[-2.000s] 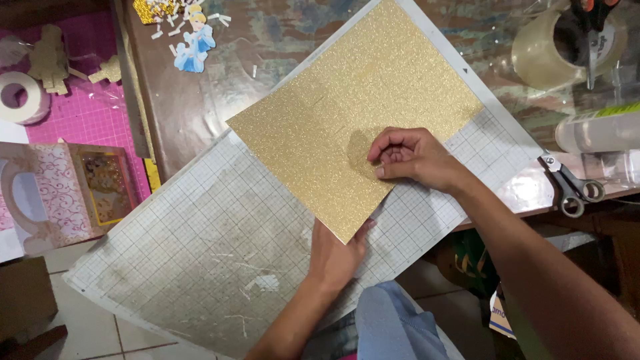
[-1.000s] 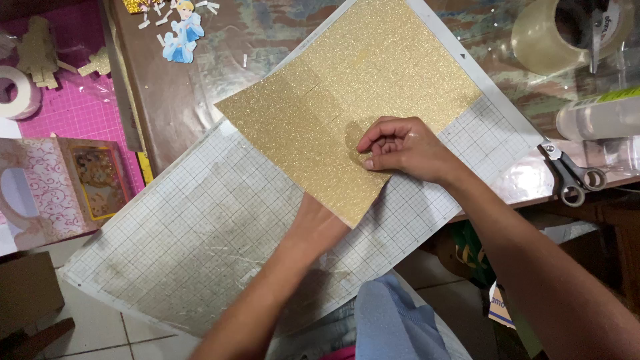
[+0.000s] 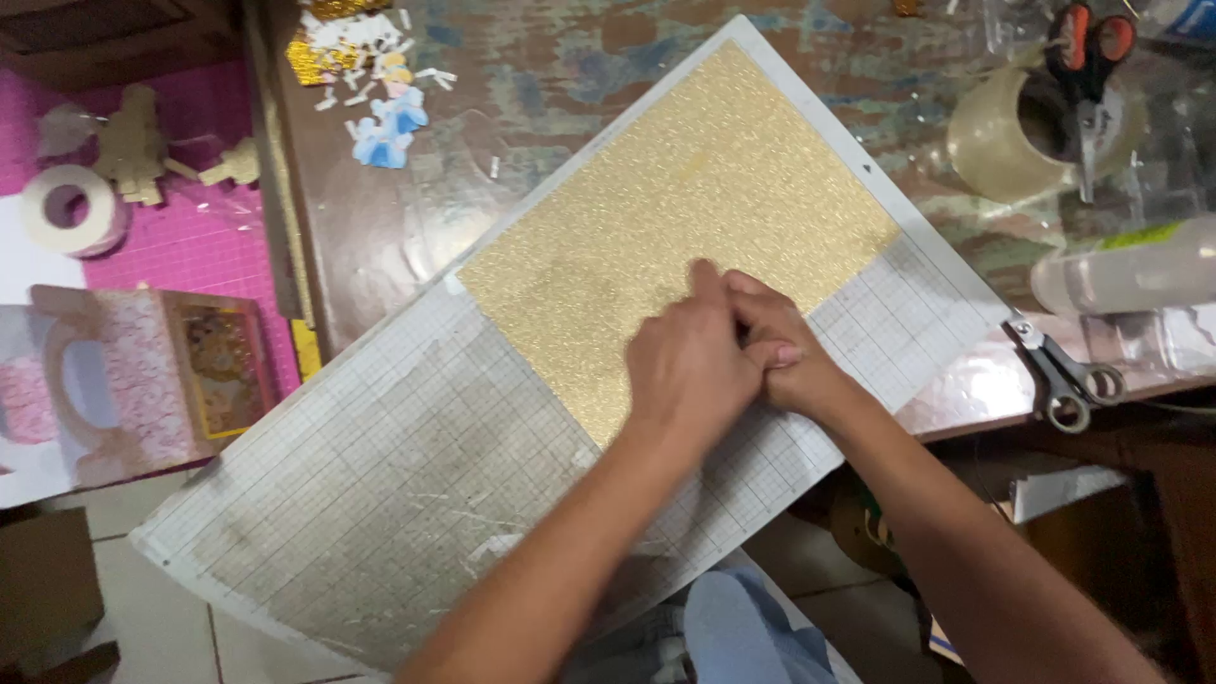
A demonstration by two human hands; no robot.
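Observation:
A sheet of gold glitter paper [image 3: 608,218] lies flat on the upper part of a white gridded cutting mat [image 3: 323,494], which is set diagonally across the table edge. Above the paper's lower right side my two hands meet. My left hand [image 3: 689,366] is curled, its back toward the camera, and overlaps the fingers of my right hand [image 3: 784,347]. The right thumb shows beside the left hand. Whether anything small is between the fingers cannot be seen.
Scissors [image 3: 1059,370] lie right of the mat. Orange-handled scissors [image 3: 1088,85] rest on a wide tape roll [image 3: 997,142], near a clear bottle [image 3: 1121,266]. Paper cutouts [image 3: 389,123] lie at upper left. Farther left are a white tape roll [image 3: 71,211], a pink mat [image 3: 190,271] and a decorated box [image 3: 142,370].
My left hand has come out from under the gold paper and now meets my right hand above it. The paper's near corner, lifted before, now lies down on the mat.

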